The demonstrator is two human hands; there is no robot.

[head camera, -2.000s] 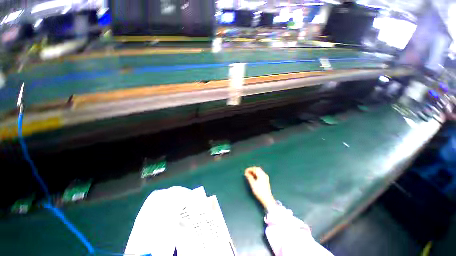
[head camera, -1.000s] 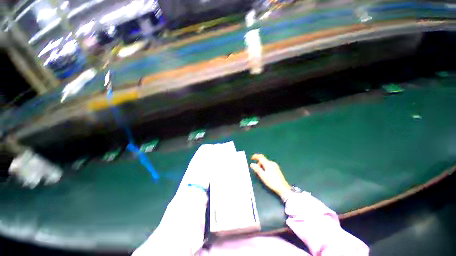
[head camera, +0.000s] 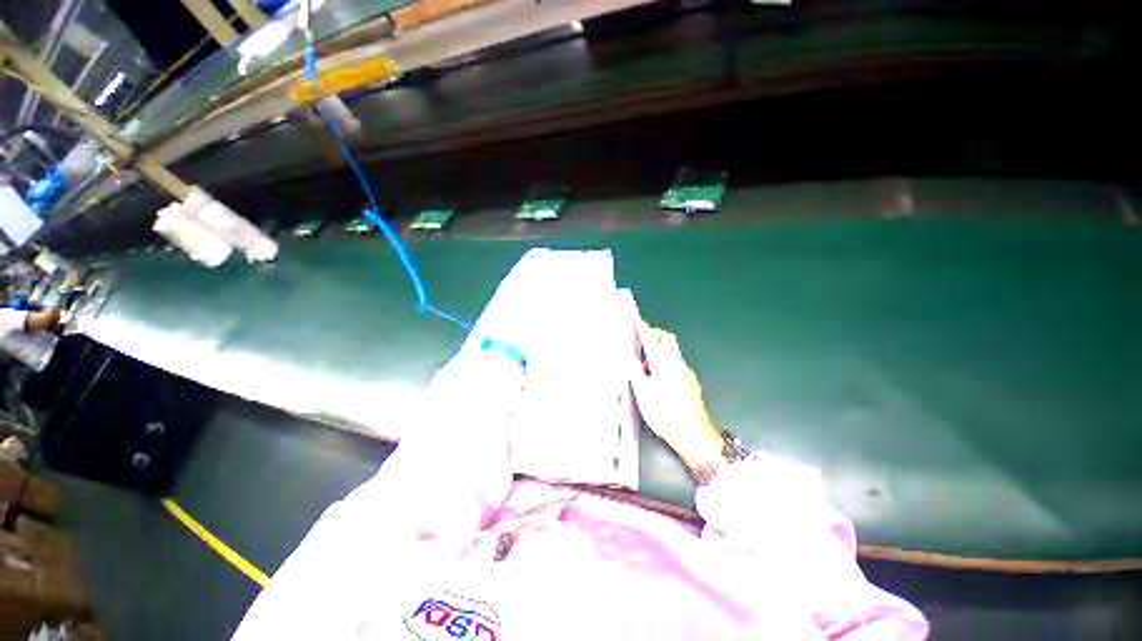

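A stack of white label sheets (head camera: 570, 376), overexposed, lies over the near side of the green bench in front of my chest. My left hand (head camera: 532, 301) is washed out in white at the sheets' upper left; its fingers cannot be made out. A blue wrist strap (head camera: 504, 352) shows at that wrist. My right hand (head camera: 668, 382) is at the sheets' right edge, fingertips against it; whether it grips them is unclear. Small green circuit boards (head camera: 694, 192) lie spaced in a row on the dark conveyor (head camera: 488, 228) beyond the bench.
The blue cord (head camera: 398, 254) runs from my strap up to the shelf rail, by a yellow label (head camera: 343, 79). White rolls (head camera: 214, 229) hang at the left. Another person's arm (head camera: 38, 321) is at the far left. A dark box (head camera: 125, 413) stands below the bench.
The view has turned left and down, showing more floor and my smock. My right hand has moved from beside the sheets to their right edge. The boards sit elsewhere in view.
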